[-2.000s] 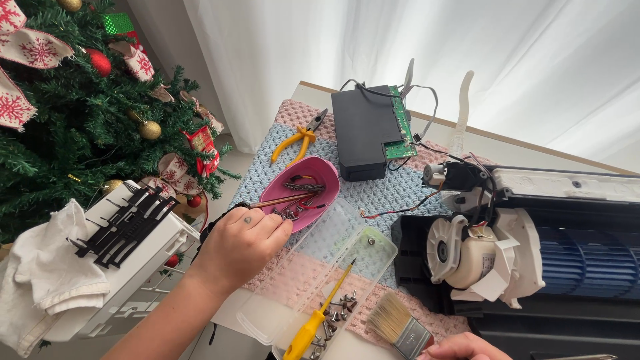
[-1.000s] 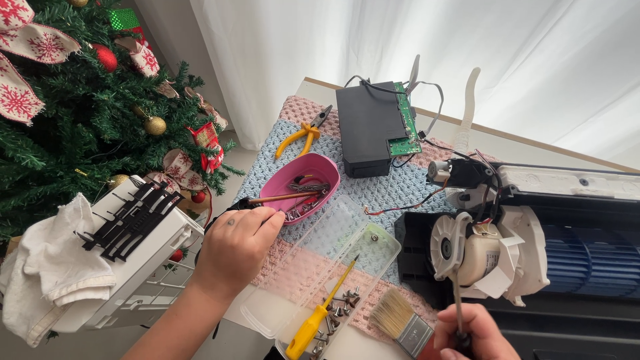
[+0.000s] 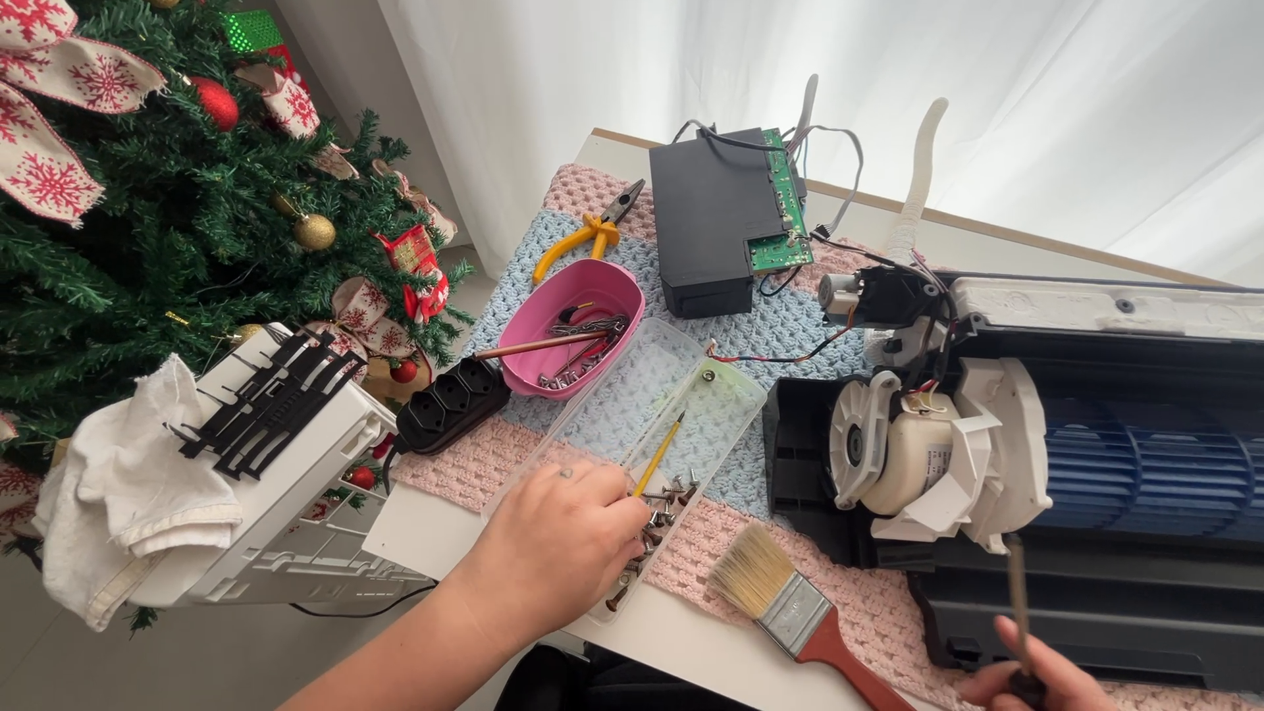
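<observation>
My left hand (image 3: pixel 563 543) is over the clear plastic tray (image 3: pixel 736 395), its fingers around the yellow-handled screwdriver (image 3: pixel 659 454), whose handle it covers. Screws (image 3: pixel 667 513) lie in the tray beside my fingertips. At the lower right, my right hand (image 3: pixel 1047 676) holds a screwdriver with a dark handle and a brownish shaft (image 3: pixel 1018 592), upright near the motor housing (image 3: pixel 923 459) of an opened appliance with a blue cylindrical fan (image 3: pixel 1145 469). A paintbrush with a red handle (image 3: pixel 839 642) rests between my hands. A pink bowl (image 3: pixel 523 326) contains small metal parts and a thin brown rod.
Yellow-handled pliers (image 3: pixel 592 235) and a black box with a green circuit board (image 3: pixel 701 217) lie on the crocheted mat (image 3: pixel 523 237). A black power strip (image 3: pixel 449 407) sits left of the bowl. A Christmas tree (image 3: pixel 197 227) and a white plastic panel (image 3: pixel 296 444) with a cloth stand left.
My left hand has moved from the pink bowl to the yellow screwdriver in the clear tray. My right hand has come further into view with the dark-handled screwdriver.
</observation>
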